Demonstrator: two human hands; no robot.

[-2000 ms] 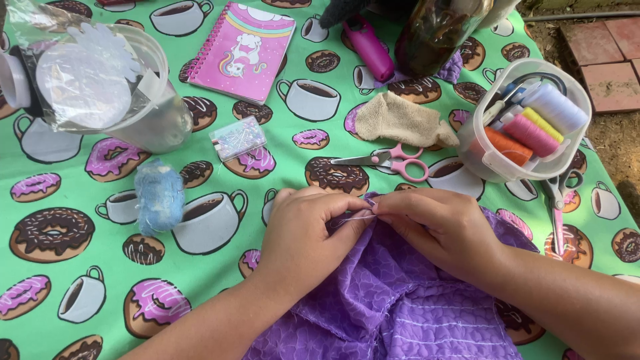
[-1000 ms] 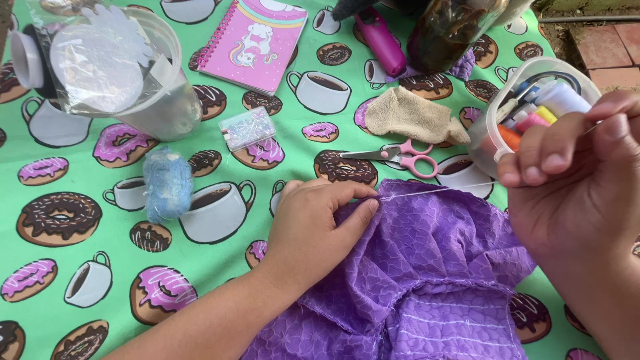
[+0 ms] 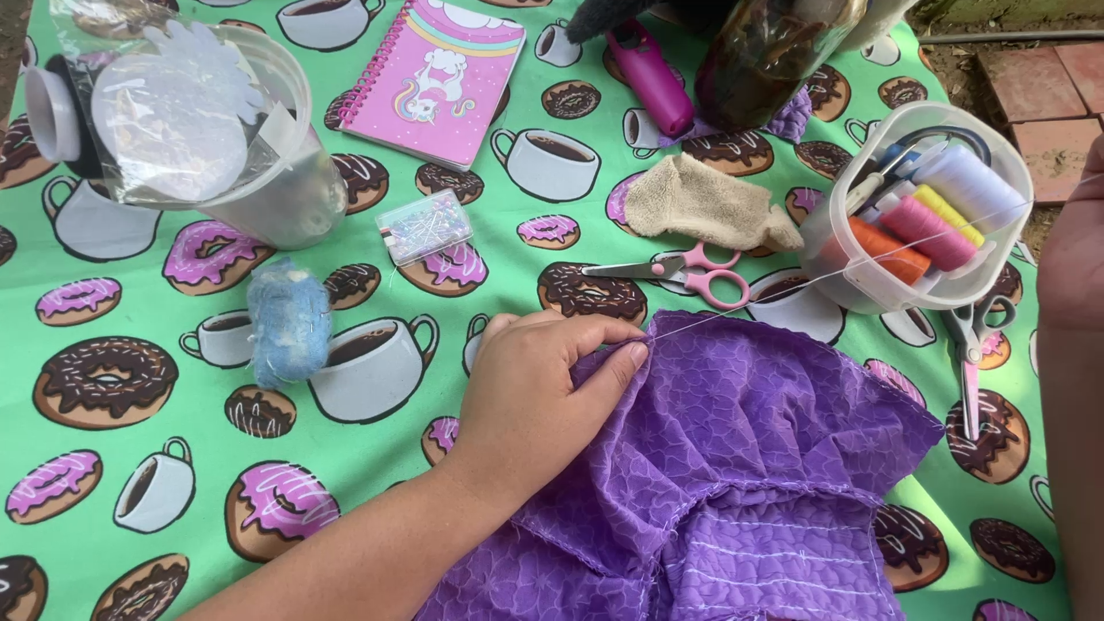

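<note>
Between thumb and forefinger, my left hand [image 3: 552, 388] pinches the top edge of a purple stitched cloth [image 3: 759, 414]. From that pinch a pale thread [image 3: 811, 283] runs taut up to the right, over the thread box, toward my right hand [image 3: 1072, 250]. Only the palm side and wrist of that hand show at the right edge; its fingers are cut off by the frame. Pink-handled scissors [image 3: 681, 272] lie just above the cloth, partly open. A beige cloth piece [image 3: 703, 205] is behind them.
A clear tub of thread spools [image 3: 849, 259] stands at right, with grey-handled scissors [image 3: 970, 345] beside it. At left are a plastic bucket [image 3: 297, 190], a blue pincushion [image 3: 289, 323] and a pin box [image 3: 424, 227]. A pink notebook [image 3: 435, 82], magenta case [image 3: 651, 78] and dark jar [image 3: 759, 65] are farther back.
My right hand was beside my left at the cloth two seconds ago, then rose to the right; now it is farther right, mostly out of view. The thread is drawn out longer. My left hand keeps its pinch.
</note>
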